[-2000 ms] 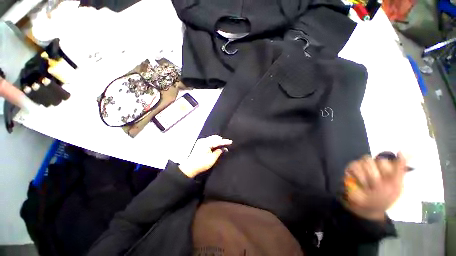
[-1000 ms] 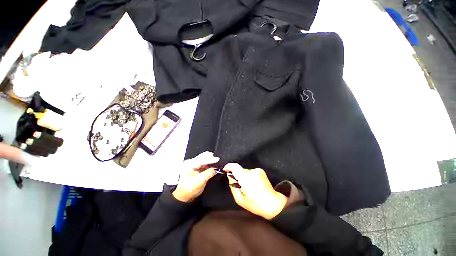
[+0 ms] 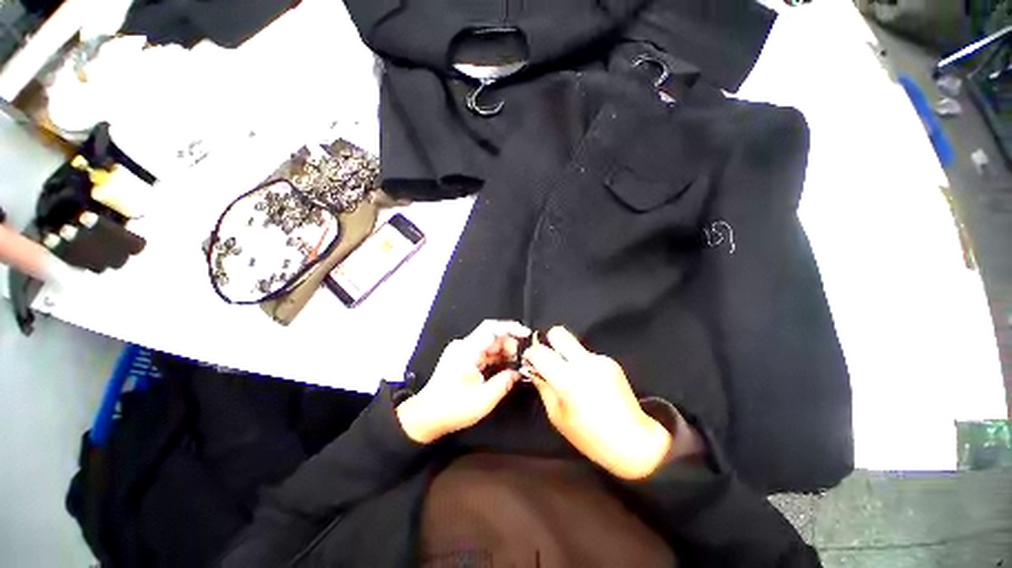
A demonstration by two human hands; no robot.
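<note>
A black jacket [image 3: 655, 288] lies on the white table in front of me, its chest flap facing up. My left hand [image 3: 461, 383] pinches the front edge of the jacket. My right hand [image 3: 596, 405] meets it there, fingertips closed together at the same spot. A small dark, shiny thing, perhaps a button [image 3: 524, 366], shows between the fingertips. A needle or thread cannot be made out. A pale squiggle of thread [image 3: 719, 235] lies on the jacket's right side.
An oval white tray [image 3: 272, 242] of buttons, a glittering button pile [image 3: 336, 175] and a smartphone [image 3: 377, 261] lie at left. Another black garment [image 3: 427, 128] lies beyond, with metal hanger hooks near both necklines. Another person's arm [image 3: 24, 253] reaches in at far left.
My right hand was raised at the right, then came in to meet my left hand at the jacket edge. Over the last second both hands stay together there; the view has shifted.
</note>
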